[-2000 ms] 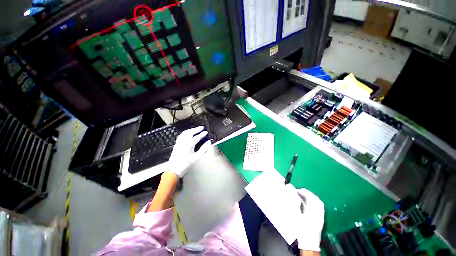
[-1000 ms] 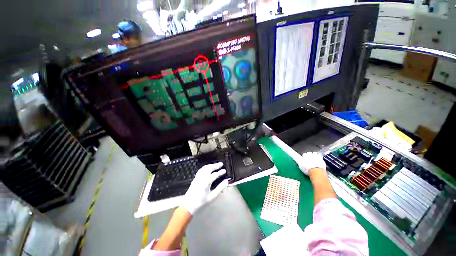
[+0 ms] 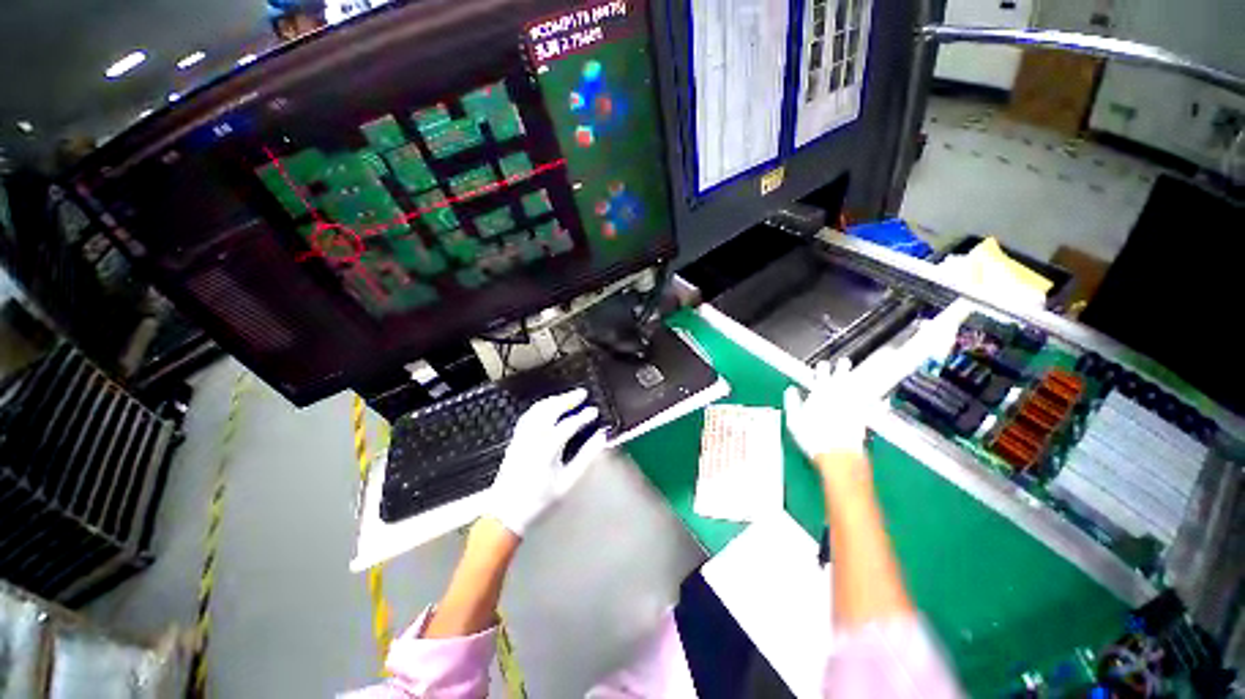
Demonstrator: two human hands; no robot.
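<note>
My left hand (image 3: 544,462), in a white glove, rests over the right end of the black keyboard (image 3: 458,444) with its fingers apart. My right hand (image 3: 829,410), gloved in white, is at the conveyor's near edge with fingers spread and nothing visible in it. A circuit board (image 3: 1045,417) with orange coils and white blocks lies on the conveyor to its right. The monitor (image 3: 410,191) shows a green board image with red crosslines and a circle. The sticker sheet (image 3: 740,464) and white paper (image 3: 765,594) lie on the green mat; my right arm partly covers the pen.
A second board (image 3: 1126,672) is cut off at the lower right. The metal conveyor rail (image 3: 983,498) runs along the mat (image 3: 942,553). A mouse pad (image 3: 662,387) is beside the keyboard. Black racks (image 3: 82,464) stand at the far left. A person's blue cap shows at the top.
My right hand has moved from the white paper forward to the conveyor edge. The board has shifted along the conveyor, away from my hand. The red circle on the monitor has moved to the image's lower left.
</note>
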